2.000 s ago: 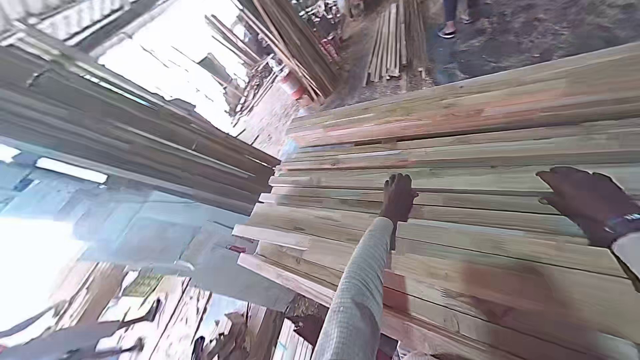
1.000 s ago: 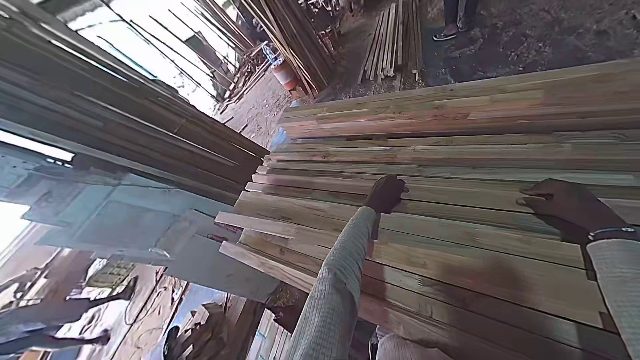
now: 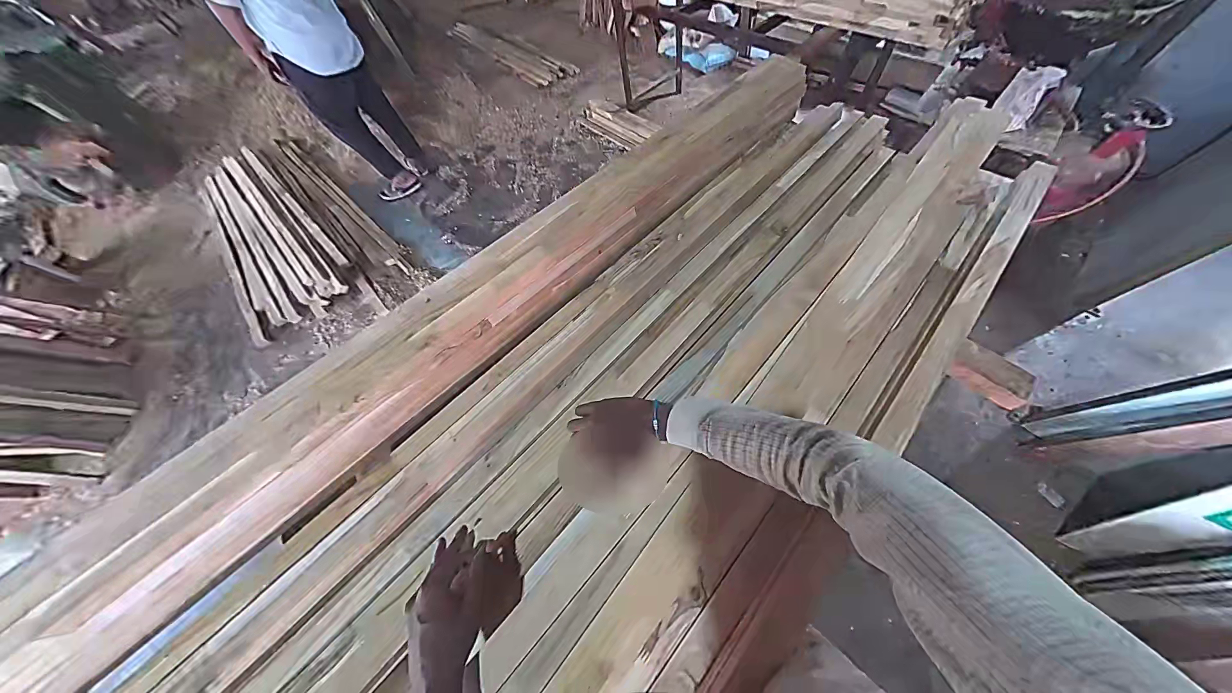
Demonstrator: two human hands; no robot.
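Long wooden planks (image 3: 731,337) lie side by side in a broad stack, running from the lower left to the upper right. My left hand (image 3: 464,582) is at the lower middle, over the planks, its fingers pointing up the view; its outline is doubled, and whether it grips a plank cannot be told. My right hand (image 3: 616,433), with a thin band at the wrist, reaches in from the right over the middle of the stack. A blurred patch covers its lower part, so its fingers are partly hidden.
A person (image 3: 332,77) stands on the ground beyond the stack at the upper left. Near them lies a pile of narrow wood strips (image 3: 274,236). A red basin (image 3: 1097,178) is at the upper right, and a metal frame table (image 3: 679,48) stands behind the far end.
The view has swung strongly to the right, bringing the far plank ends into sight. My hands are closer together over the planks than before.
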